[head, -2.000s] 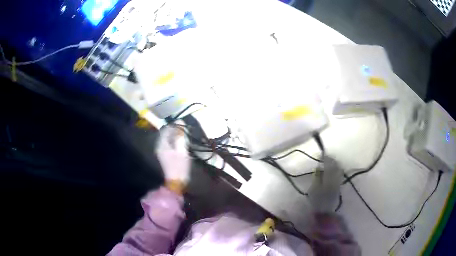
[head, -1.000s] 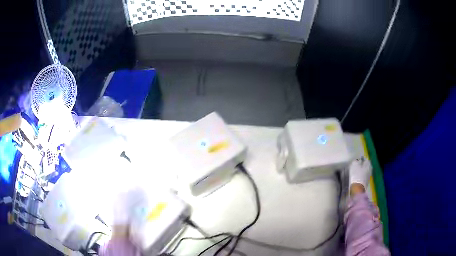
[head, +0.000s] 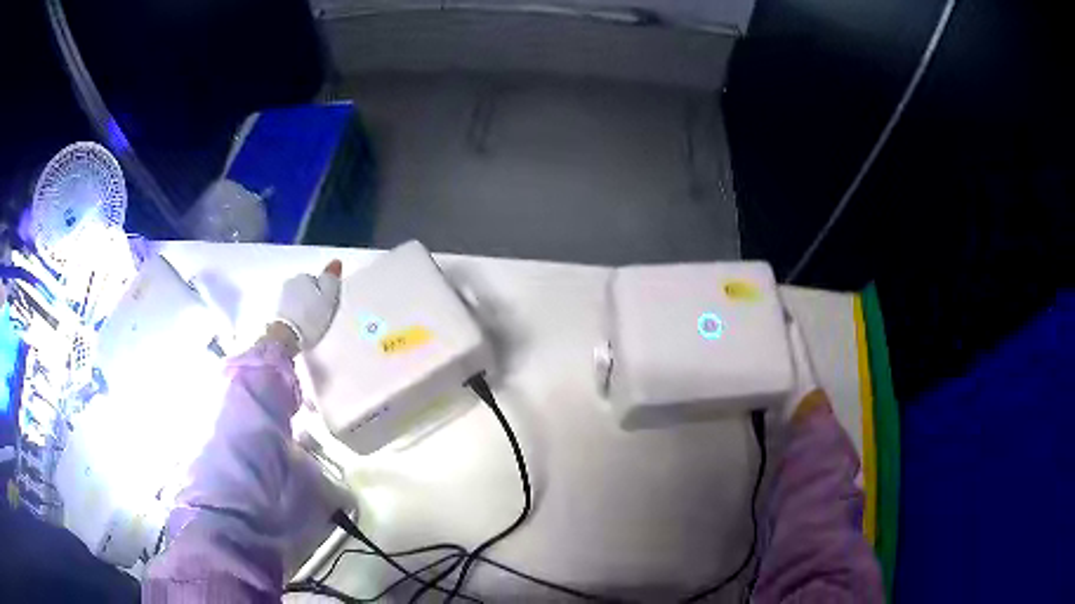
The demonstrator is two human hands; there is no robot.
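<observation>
A white projector with a ringed button and yellow sticker lies in the middle of the bench. My left hand, in a white glove with a bare fingertip, holds its left side. A second white projector, its ring glowing cyan, stands to the right. My right hand, gloved, is against its right side; most of the fingers are hidden. A black cord runs from each. A third projector is partly hidden behind my left forearm.
More projectors lie in strong glare at left, one at the back left. A fan, a blue box and a clear bag are behind. Black cords tangle at the front. Green and yellow edging borders the bench at right.
My left hand has moved from the front-left projector up to the middle one, which now sits farther from the right one. My right hand is now closer against the right projector. The view has tilted down.
</observation>
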